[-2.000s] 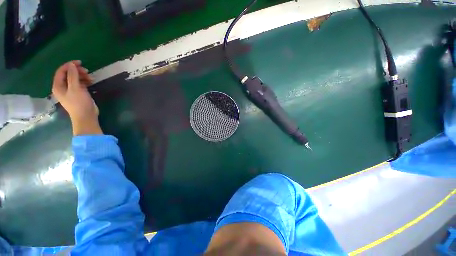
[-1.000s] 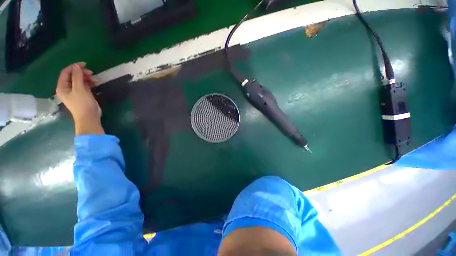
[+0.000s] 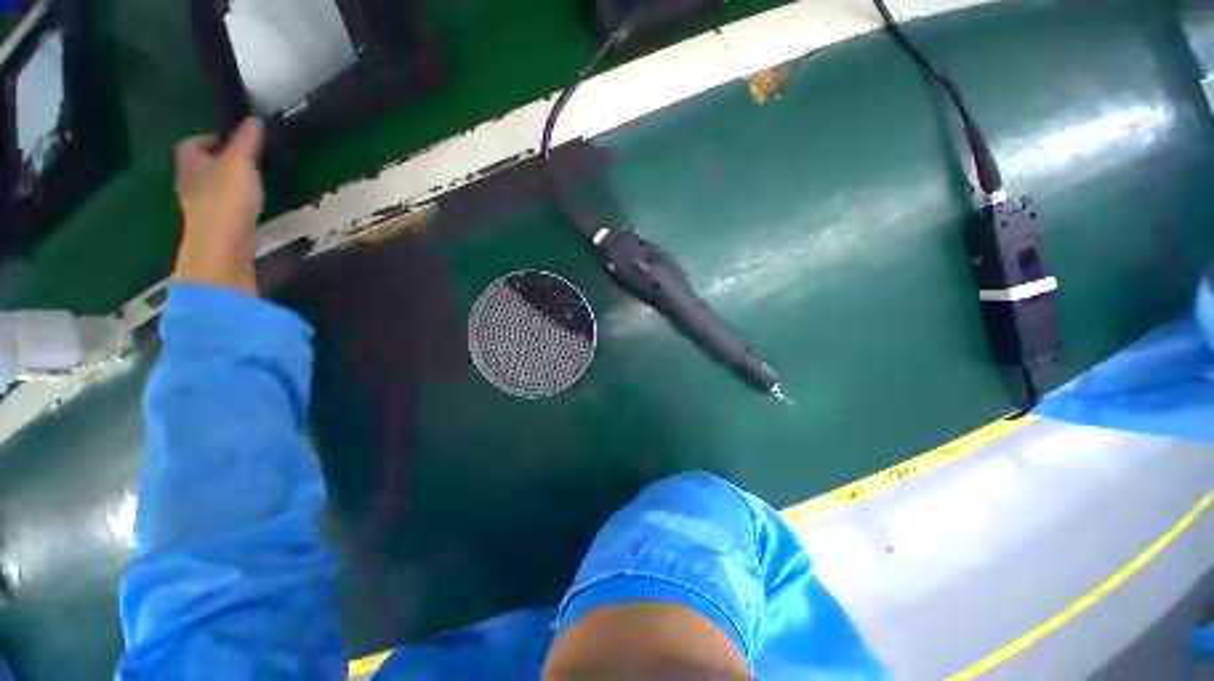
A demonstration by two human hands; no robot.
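Note:
My left hand (image 3: 224,184) reaches over the white rail onto the conveyor, its fingers closed at the near left corner of a black fixture tray (image 3: 380,83). The exact grip is blurred. The tray holds an opened tablet with a silvery-white battery (image 3: 286,51). My right hand (image 3: 648,644) is cut off by the bottom edge. Only bare skin beyond the blue cuff shows, so its fingers are hidden. A black electric screwdriver (image 3: 686,309) lies on the green bench, its bit pointing to the lower right. The round screw dish (image 3: 533,335) is left of it, with dark screws heaped at its upper right.
Another tray with a unit (image 3: 40,113) is at the far left on the conveyor (image 3: 147,80). A chipped white rail (image 3: 439,166) separates belt and bench. A black block with a white band (image 3: 1018,286) lies at right on its cord. Another person's blue sleeve (image 3: 1145,386) is at the right edge.
My left hand has moved from the rail up and forward to the tray. The tray has shifted left and nearer. The whole view has shifted a little; dish and screwdriver appear unmoved on the bench.

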